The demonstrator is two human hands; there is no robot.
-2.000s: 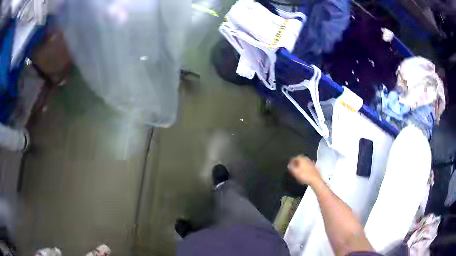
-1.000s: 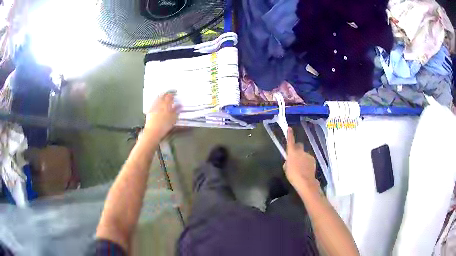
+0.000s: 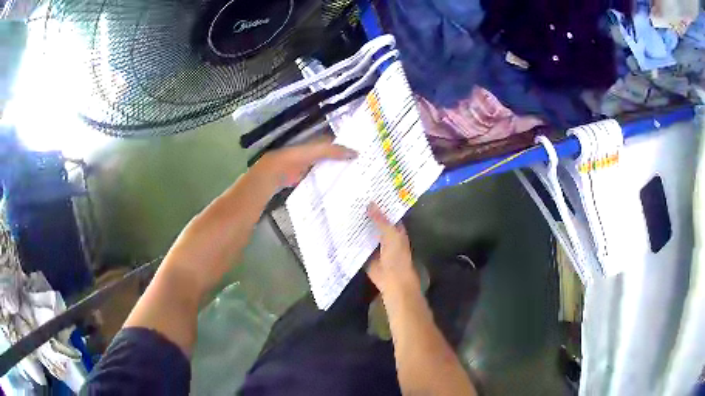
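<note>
A thick striped-looking bundle of white hangers (image 3: 352, 201) with a band of orange, yellow and green marks hangs tilted at the end of the blue rail. Its hooks and a few black and white hanger arms fan out at the upper left. My left hand (image 3: 309, 161) grips the bundle's upper left side, fingers over the face. My right hand (image 3: 393, 251) holds its lower right edge, thumb side on the white surface. The far fingertips of both hands are hidden.
The blue rail (image 3: 495, 164) runs to the right, with a loose white hanger (image 3: 558, 201) and a smaller marked hanger bundle (image 3: 599, 166) on it. A black phone (image 3: 655, 214) lies on the white-covered table at right. A large fan (image 3: 185, 62) stands upper left. Dark and blue clothes lie beyond the rail.
My right hand has left the single hanger and moved left to the bundle. My left hand has shifted right on it. The bundle has tilted and its top hangers have spread apart.
</note>
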